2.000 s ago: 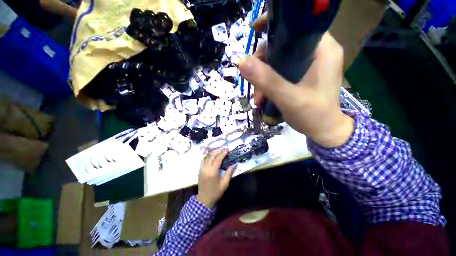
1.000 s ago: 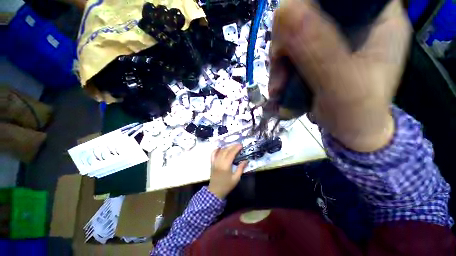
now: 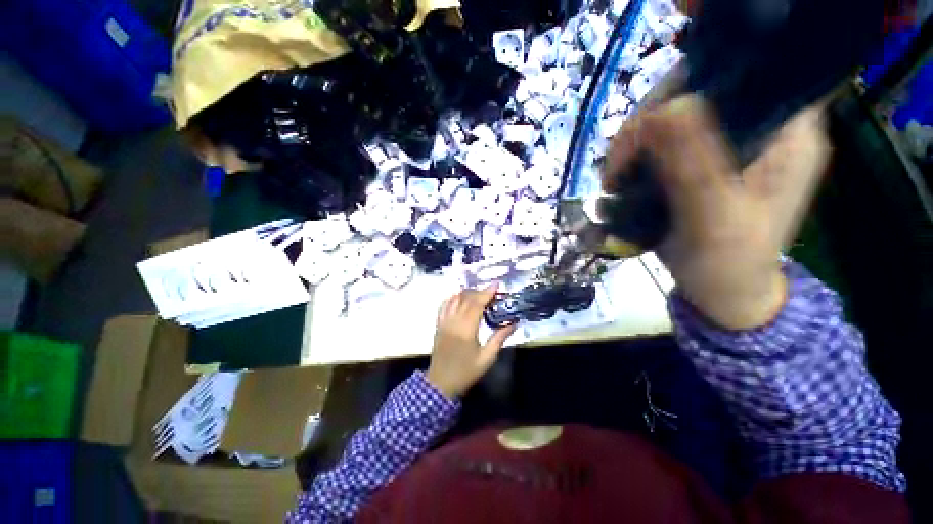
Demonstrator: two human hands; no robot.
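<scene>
My left hand (image 3: 465,340) grips the left end of a long black housing (image 3: 542,303) on the pale board (image 3: 394,325), near its front edge. A white faceplate shows partly under and beside the housing. My right hand (image 3: 716,210), large and blurred, is wrapped around a dark power screwdriver (image 3: 783,67) above the board's right side. The tool's metal nose and thin parts hang near the housing's right end; whether they touch it cannot be told. A blue hose (image 3: 604,97) runs down beside the tool.
White socket modules (image 3: 471,200) lie heaped behind the board, with a few black inserts (image 3: 432,253). Black housings (image 3: 317,128) spill from a yellow sack (image 3: 251,46). Stacked white panels (image 3: 220,274) lie at left. An open carton (image 3: 271,409) is low left. Blue and green (image 3: 39,384) crates stand at left.
The view has shifted, so the bench contents sit differently in frame. My right hand with the screwdriver has moved right from its first place. My left hand stays on the housing.
</scene>
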